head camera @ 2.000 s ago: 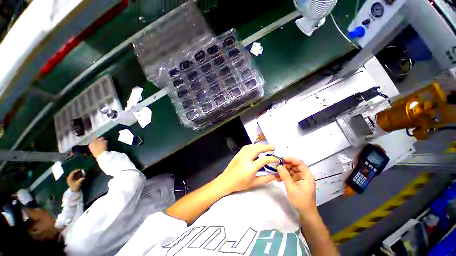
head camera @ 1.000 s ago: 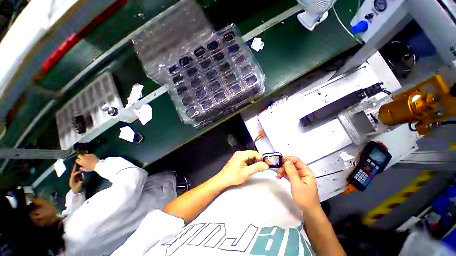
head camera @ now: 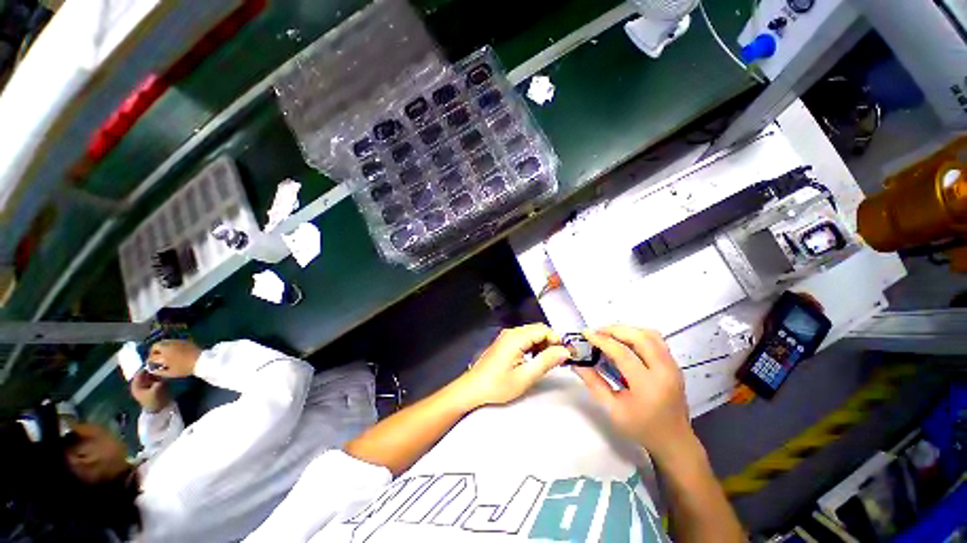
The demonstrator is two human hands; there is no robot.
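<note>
A small dark rounded-square watch case (head camera: 579,349) is held between both bare hands in front of my chest. My left hand (head camera: 520,364) grips its left side with thumb and fingers. My right hand (head camera: 643,382) holds its right side, with fingers partly over it. On the machine bed, the pale fixture (head camera: 787,250) holds another case, seen as a dark square ring (head camera: 819,240). The orange-gold dispensing head (head camera: 918,202) is to the right of that ring.
A filled blister tray (head camera: 456,159) and an empty-looking one (head camera: 355,80) lie on the green bench. The machine bed (head camera: 620,281) carries a cable chain (head camera: 721,215) and a teach pendant (head camera: 786,345). A person in white (head camera: 228,424) sits at left by a white parts tray (head camera: 191,228).
The dispensing head has moved right, uncovering the case in the fixture. The held case has turned and my right fingers have shifted over it. The neighbouring person's hands have moved.
</note>
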